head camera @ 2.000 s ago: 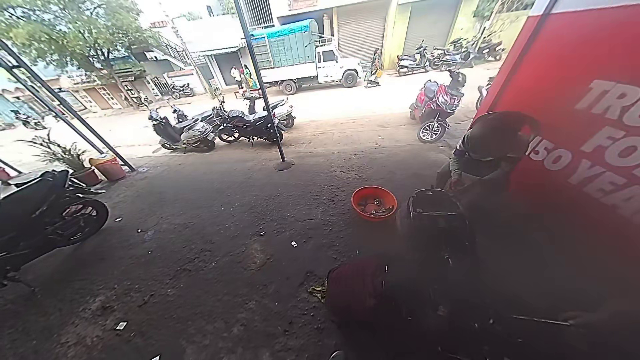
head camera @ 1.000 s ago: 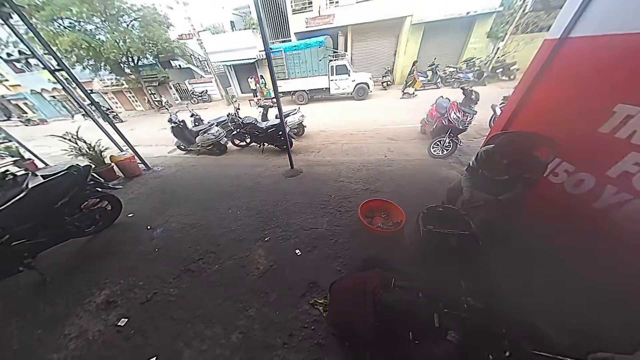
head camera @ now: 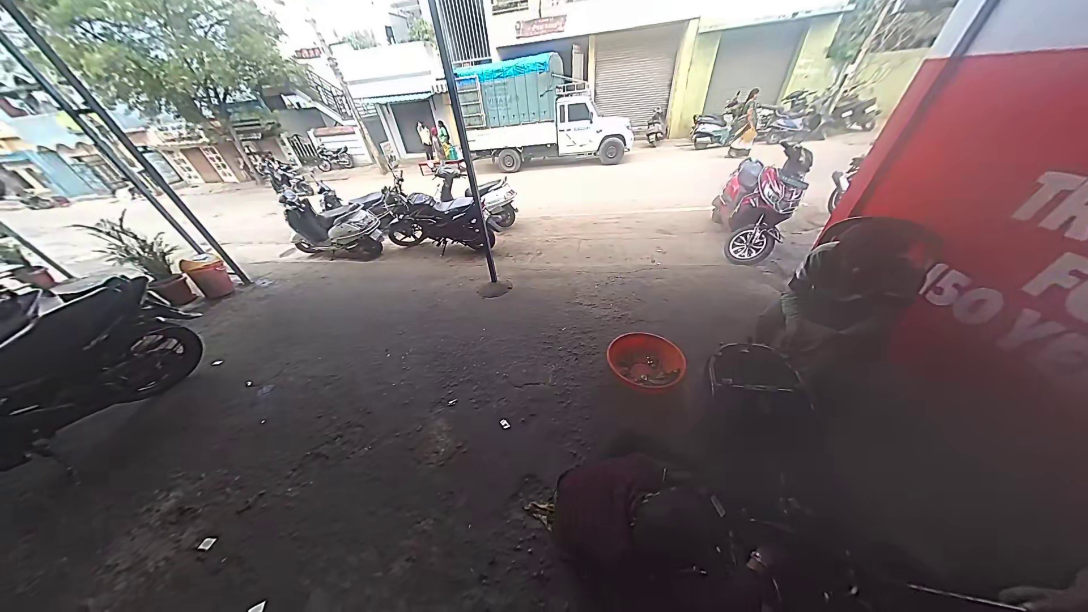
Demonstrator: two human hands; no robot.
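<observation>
No left hand of mine shows. At the dark lower right edge, a dim shape looks like my right hand (head camera: pixel 1039 595); its fingers are too dark to read. A thin metal rod (head camera: pixel 960 595) ends close beside it; contact cannot be told. Left of the rod, a person in dark red clothing (head camera: pixel 599 514) bends low beside dark, unclear parts. Farther up, another person (head camera: pixel 850 272) stoops over a dark motorcycle or scooter part (head camera: pixel 756 370). An orange-red plastic basin (head camera: pixel 646 387) with small loose items in it sits on the ground to their left.
A black motorcycle (head camera: pixel 93 357) stands at left near potted plants (head camera: pixel 174 289). A thin metal post (head camera: pixel 476 170) rises mid-view. Parked two-wheelers (head camera: pixel 340 229), a red scooter (head camera: pixel 761 204) and a white truck (head camera: pixel 586 127) are beyond. A red printed wall (head camera: pixel 977 195) borders the right.
A distant person on the street has walked to the right, away from the truck's front. The two nearby people remain bent over in about the same places. The view has shifted somewhat.
</observation>
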